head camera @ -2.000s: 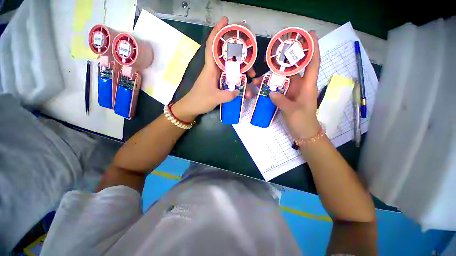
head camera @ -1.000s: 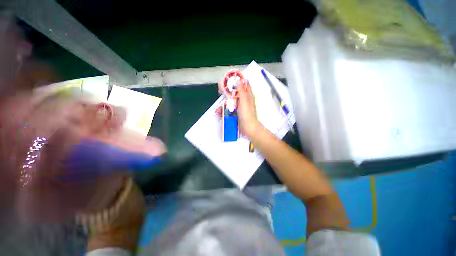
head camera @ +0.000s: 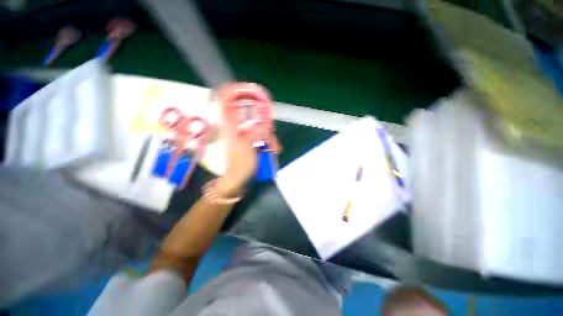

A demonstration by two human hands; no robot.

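My left hand (head camera: 239,159) is closed on a pink fan half-assembly (head camera: 265,165) with a blue battery, its round head up, over the bench left of the record sheet. The image is blurred, and I cannot tell if a second unit is in the same hand. Two more fan half-assemblies (head camera: 180,173) lie side by side on white paper at left. A blurred skin-coloured part of my right arm or hand (head camera: 415,303) is cut off by the bottom edge. I cannot tell its fingers or whether it holds anything.
The record sheet (head camera: 336,185) has a short marker (head camera: 347,212) and a blue pen (head camera: 390,157) on it. A foam stack (head camera: 447,191) stands at right, foam (head camera: 62,120) at left. Blurred fan units (head camera: 117,32) show on the green conveyor. A metal post rises behind my left hand. Another person's grey clothing is at lower left.
My left hand has moved from close to the camera to over the bench with a fan unit. My right hand has left the record sheet for the bottom edge, and the unit there is gone.
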